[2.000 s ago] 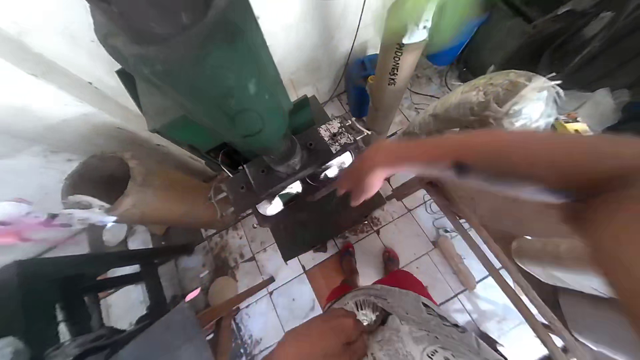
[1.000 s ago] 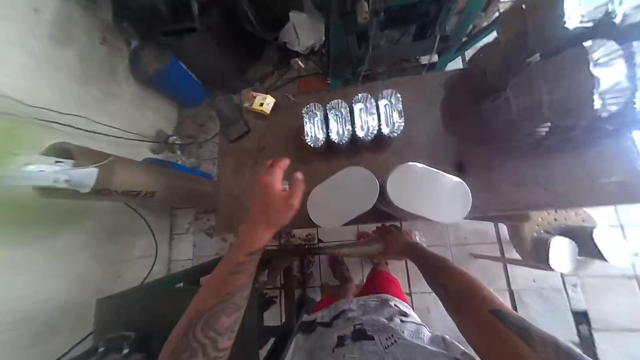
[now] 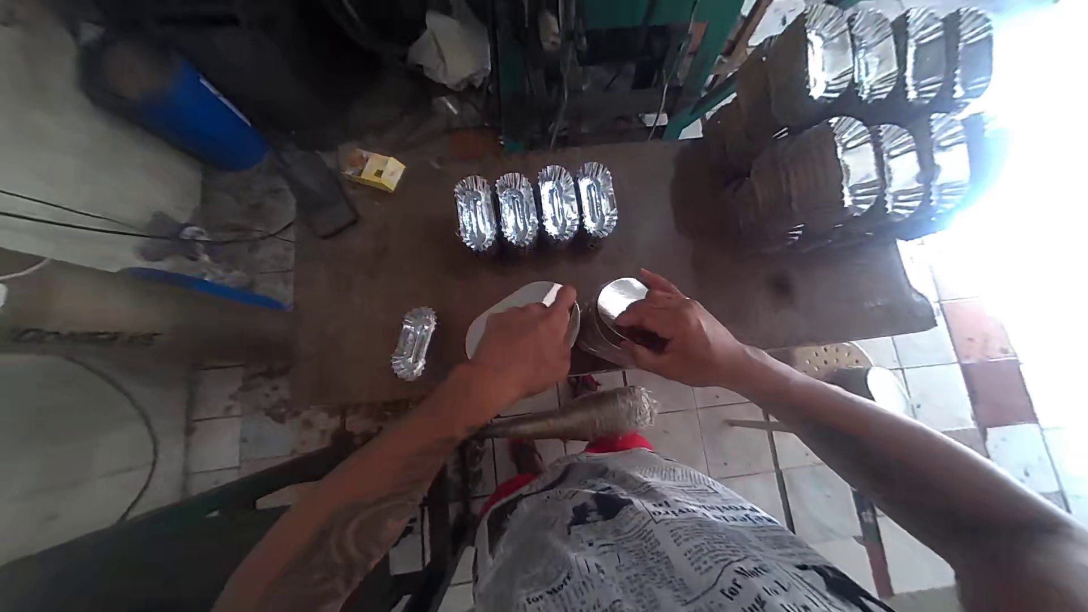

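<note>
My left hand [image 3: 531, 340] rests over the left stack of pale oval sheets [image 3: 501, 316], fingertips near its right edge; whether it grips a sheet cannot be told. My right hand [image 3: 671, 327] holds the edge of an oval sheet with a shiny silver face [image 3: 619, 297], at the top of the right stack. One fluted oval foil tray [image 3: 414, 343] lies left of my hands. Behind them stand several foil trays in a row, including the leftmost [image 3: 476, 214] and the rightmost [image 3: 597, 201], apparently on stacks.
Tall stacks of foil trays [image 3: 858, 166] stand on the brown tabletop [image 3: 357, 280] at the back right. A small yellow box [image 3: 381, 171] lies at the back left. A fibre-wrapped tapered roll [image 3: 586, 415] is below the table's front edge. A perforated stool [image 3: 829, 359] stands at right.
The view has swung from the green machine to the table. Both hands have come to the oval stacks since one second ago. A single foil tray now lies at the left of the table.
</note>
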